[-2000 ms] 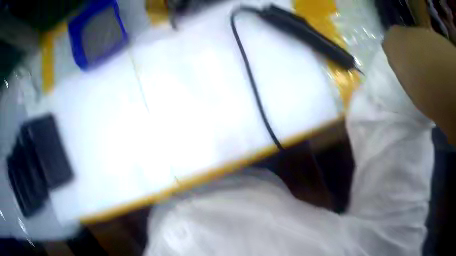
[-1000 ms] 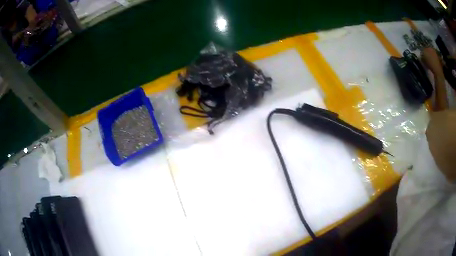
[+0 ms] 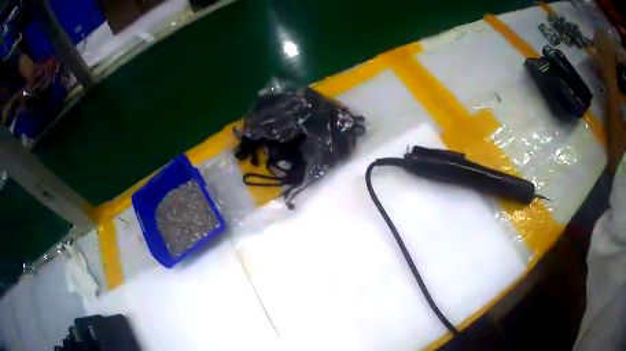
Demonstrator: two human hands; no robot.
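A black electric screwdriver (image 3: 473, 173) lies on the white covering right of centre, its thin bit pointing right. Its black cord curves down over the near bench edge. A blue tray (image 3: 156, 240) at left holds a heap of tiny grey screws (image 3: 187, 218). A stack of black housings (image 3: 103, 334) is cut off at the bottom left. Neither of my hands can be made out. A white sleeve (image 3: 609, 267) shows at the right edge without a hand; whose it is cannot be told.
A clear bag of black cables (image 3: 298, 130) lies behind the work area. A green belt (image 3: 206, 75) runs along the far side. At the far right are more black housings (image 3: 561, 82), small loose parts (image 3: 563, 31) and a bare arm (image 3: 608, 96). White crumpled cloth (image 3: 81, 274) lies left.
The view has swung up from the near bench edge, then shifted slightly. The white sleeve has moved towards the right edge. The screwdriver and tray appear to stay in place.
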